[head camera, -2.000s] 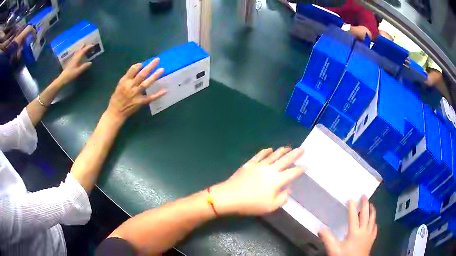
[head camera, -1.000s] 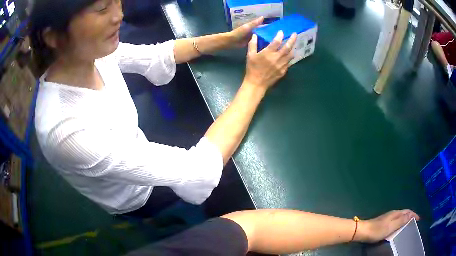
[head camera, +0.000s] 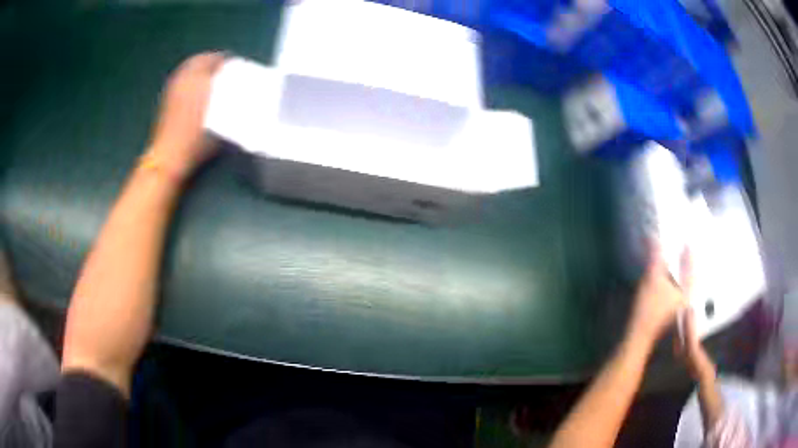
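Note:
An open white carton lies on the bench, its lid standing up at the back and its side flaps spread outward. The inside I can see is white. My left hand is at its left side flap, fingers curled around the flap's outer edge. At the right, blurred, a white device with a rounded end stands up at a slant. My right hand is around its lower part. Motion blur hides the exact finger hold.
Blurred blue cartons are piled at the back right. Another white carton is at the far right, beside another person's hand close to mine. A light sleeve shows at the lower left. The green bench has a curved front edge.
The view has swung right, from the neighbour on the left to the open carton. My left hand is now at the carton's left flap, and my right hand has come into view at the device.

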